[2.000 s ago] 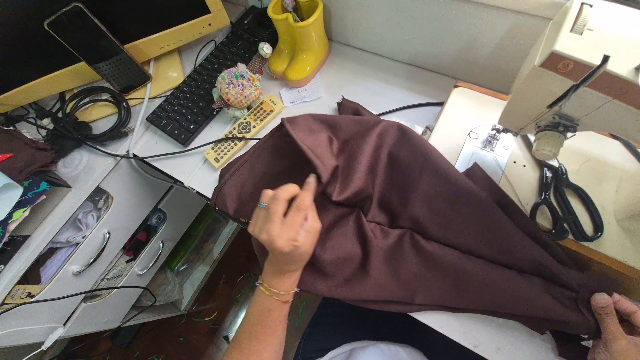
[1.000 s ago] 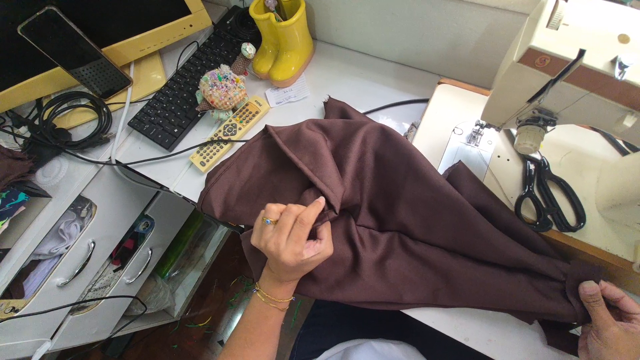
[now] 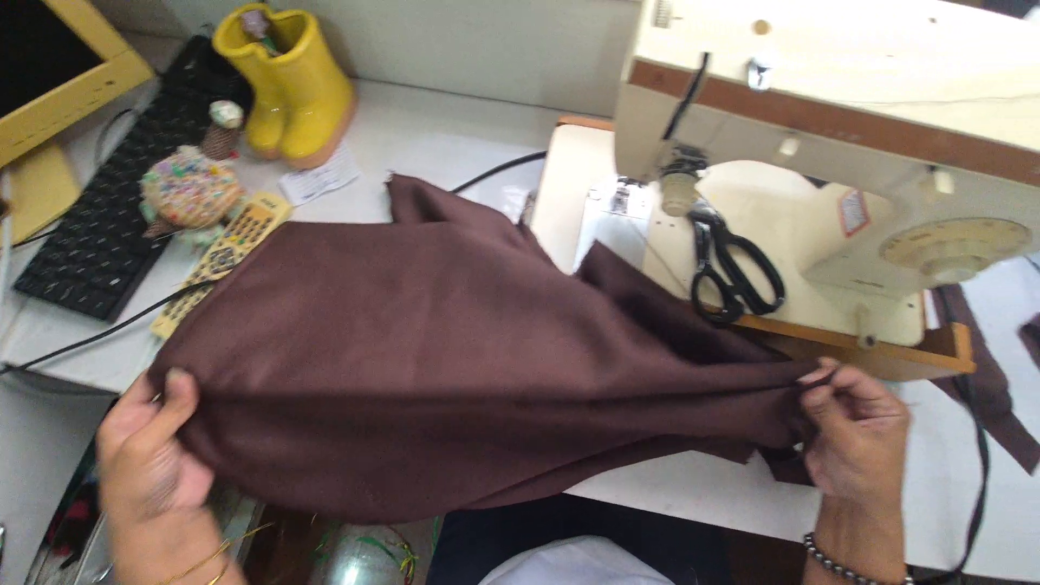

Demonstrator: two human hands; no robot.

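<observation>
A dark brown piece of fabric point(image 3: 422, 341) is stretched between my two hands, over the white desk and past its front edge. My left hand point(image 3: 158, 443) pinches its left end between thumb and fingers. At the right, my right hand point(image 3: 853, 431) grips the gathered narrow end. Lengthwise folds run from one hand to the other. Behind the cloth stands a cream sewing machine point(image 3: 812, 106), and black-handled scissors point(image 3: 731, 272) lie on its bed. A loose corner of the fabric reaches toward the needle area.
At the left are a black keyboard point(image 3: 122, 187), a yellow remote control point(image 3: 223, 256) partly under the cloth, a pincushion point(image 3: 191, 187) and yellow boot-shaped holders point(image 3: 296, 89). A monitor point(image 3: 73, 65) stands at the far left. Brown scraps point(image 3: 987, 374) lie right of the machine.
My left hand, earlier on the middle of the fabric, is now at its left end. The cloth has been pulled flatter and tauter. My right hand still holds the right end. The view has moved closer.
</observation>
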